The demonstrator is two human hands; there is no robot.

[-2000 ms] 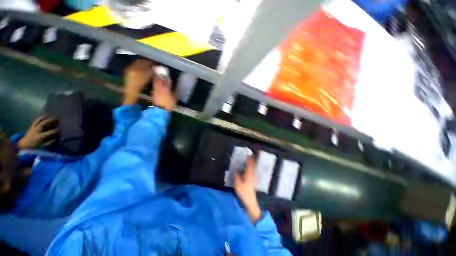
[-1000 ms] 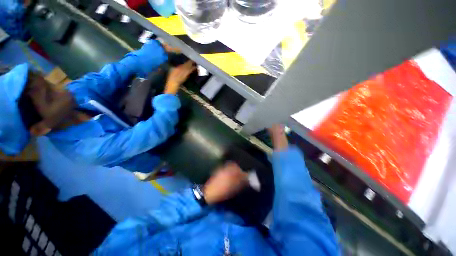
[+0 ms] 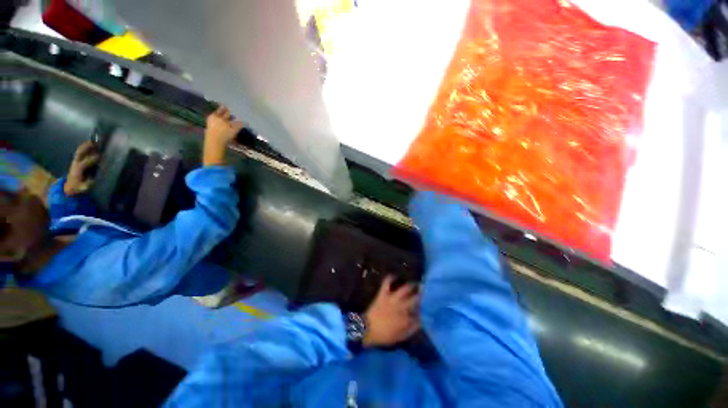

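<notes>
My left hand (image 3: 391, 313), with a patterned band at the wrist, lies over the right part of a black compartment tray (image 3: 343, 259) on the dark green line surface. Its fingers are bent, and whether it holds anything cannot be told. The visible left part of the tray is bare and dark with a few small light specks; my hand and right sleeve cover the rest. My right arm reaches forward to the shelf edge. My right hand is hidden beyond the sleeve end, under the shelf edge.
A red-orange plastic bag (image 3: 535, 119) lies on the white shelf (image 3: 678, 183) above the line. A wide grey upright (image 3: 263, 88) stands left of it. At left, a neighbouring worker's hand (image 3: 219, 131) is at the line's edge, with dark trays (image 3: 156, 187) in front of that person.
The view has swung right. My left hand has moved down onto the tray, and the white piece near it no longer shows. My right hand has gone out of sight under the shelf edge.
</notes>
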